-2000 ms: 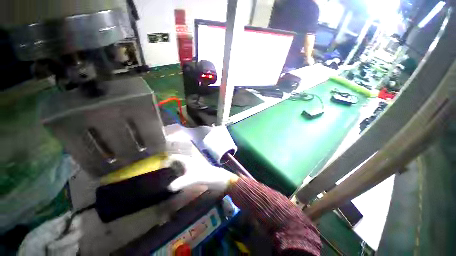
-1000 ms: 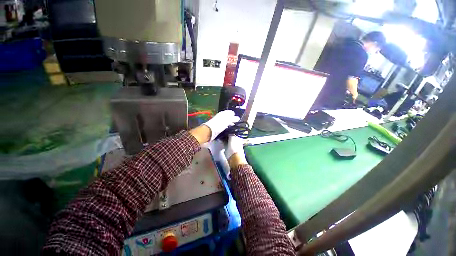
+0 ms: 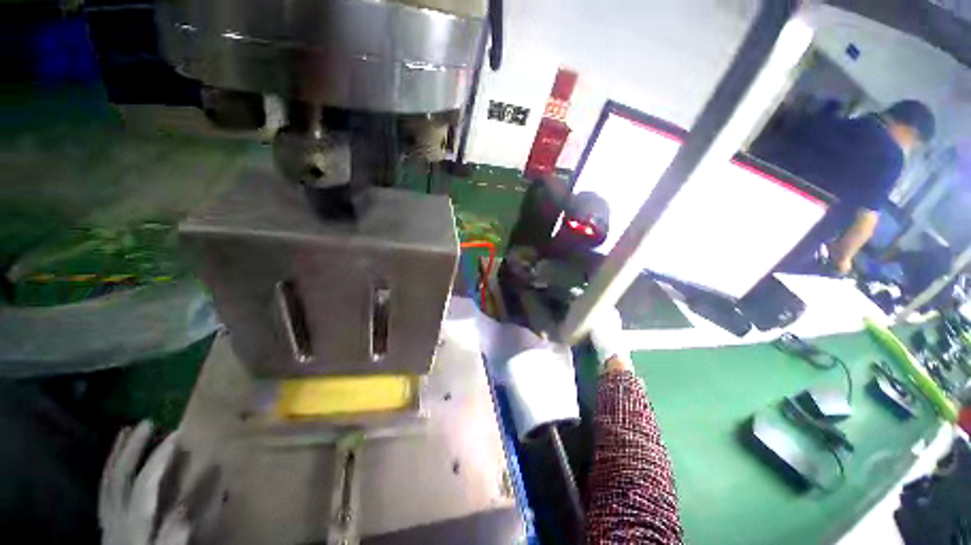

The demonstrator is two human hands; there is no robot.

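Observation:
The grey welding horn (image 3: 330, 282) hangs above the metal base plate (image 3: 447, 468). The yellow nest (image 3: 346, 396) shows with no adapter in it. My left hand (image 3: 144, 490), in a white glove, is at the lower left edge of the plate, blurred, fingers apart and empty. My right hand (image 3: 609, 335), also gloved, is beyond the film roll at the near corner of the green belt, partly hidden by the slanting post; its fingers do not show. A black adapter (image 3: 788, 449) lies on the belt beside another adapter (image 3: 825, 401).
The white film roll (image 3: 541, 392) sits on a rod right of the plate. Translucent film (image 3: 107, 335) trails left. The scanner (image 3: 583, 218) shows red lights before the monitor (image 3: 745, 229). The slanting post (image 3: 692, 160) crosses the view. A person (image 3: 852, 170) stands beyond the monitors.
My hands were together on an adapter cable near the scanner and are now apart, the left one back at the plate's left side. One more adapter shows on the belt. The view has shifted.

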